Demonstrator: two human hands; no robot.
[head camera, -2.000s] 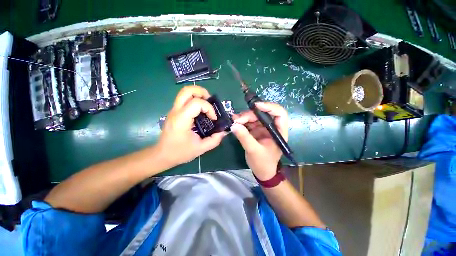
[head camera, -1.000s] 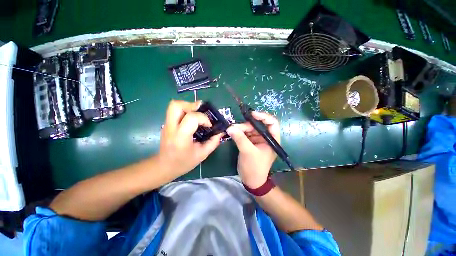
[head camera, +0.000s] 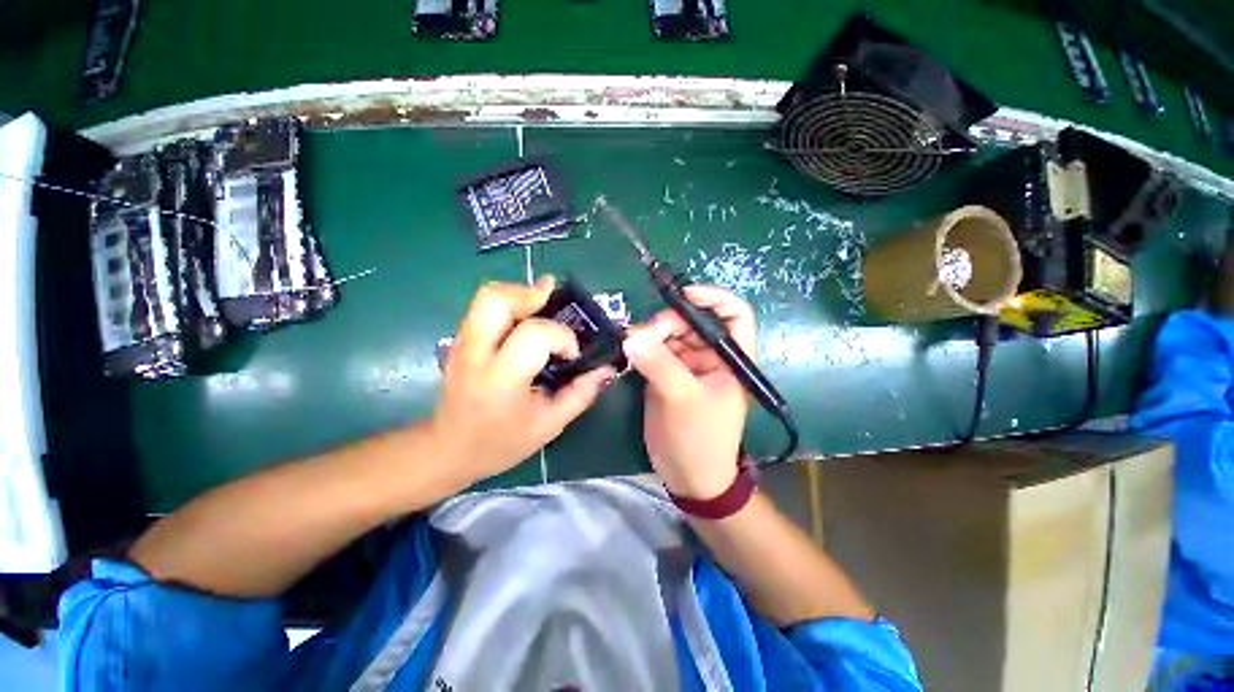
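My left hand (head camera: 508, 365) grips a flat black battery (head camera: 585, 325) over the middle of the green bench. My right hand (head camera: 694, 385) holds a black soldering iron (head camera: 717, 338) pen-like, its metal tip pointing up and left, away from the battery. My right thumb and fingertips meet at the battery's right edge; any thin lead there is too small to tell. Part of a board assembly (head camera: 613, 306) shows just behind the battery, mostly hidden by it and my hands. Another battery or two, with white print (head camera: 518, 206), lie flat on the bench beyond my hands.
Stacked board assemblies (head camera: 257, 223) stand at left beside a white tray (head camera: 25, 338). White offcuts (head camera: 731, 268) lie right of centre. A fan (head camera: 866, 129), cardboard tube (head camera: 947, 264), soldering station (head camera: 1083, 257) and carton (head camera: 1069, 554) are at right. Units lie on the conveyor (head camera: 568, 47). A person's blue sleeve (head camera: 1191, 406) shows at far right.
The view shifted slightly. Both hands stay at the battery's edge with small finger and tilt changes. Units appeared on the conveyor and have moved left.
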